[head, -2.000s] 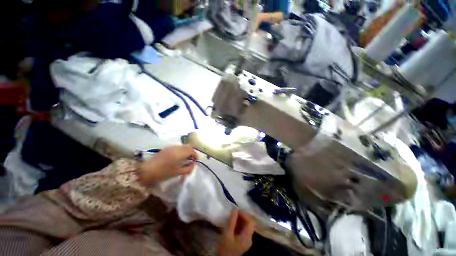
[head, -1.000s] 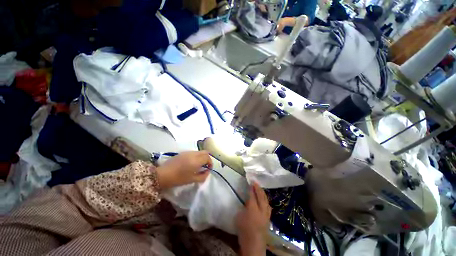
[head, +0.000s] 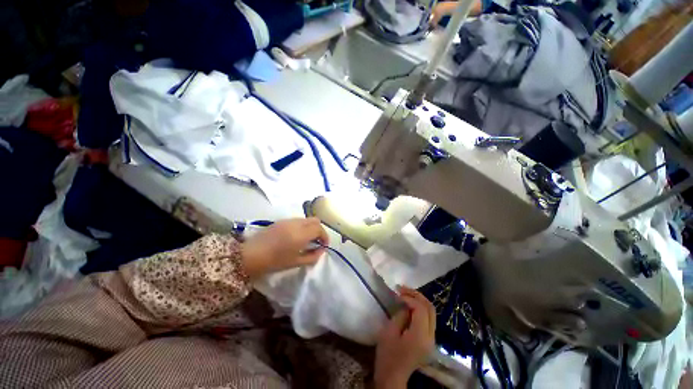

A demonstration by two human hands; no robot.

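Note:
A white cut panel [head: 327, 292] hangs at the table's front edge, with a narrow navy strip [head: 355, 270] along its upper edge. My left hand [head: 285, 245] pinches the strip's left end; a dark, slim thing sticks out to the left of this hand, too small to name. My right hand [head: 408, 330] holds the strip's other end at the lower right. The strip runs between both hands. A small white piece [head: 414, 257] lies by the bed of the sewing machine [head: 471, 190], whose lamp lights the needle area.
A white garment body [head: 197, 125] with a short navy tab [head: 286, 159] lies left of the needle. Navy strips [head: 304, 131] run beside it. Dark tassel-like thread ends [head: 454, 308] lie right of my right hand. Grey garments [head: 524, 68] are heaped behind the machine.
My right hand has moved right and down along the panel's edge, and the strip now shows longer between my hands. My left hand keeps its grip. The view has shifted slightly.

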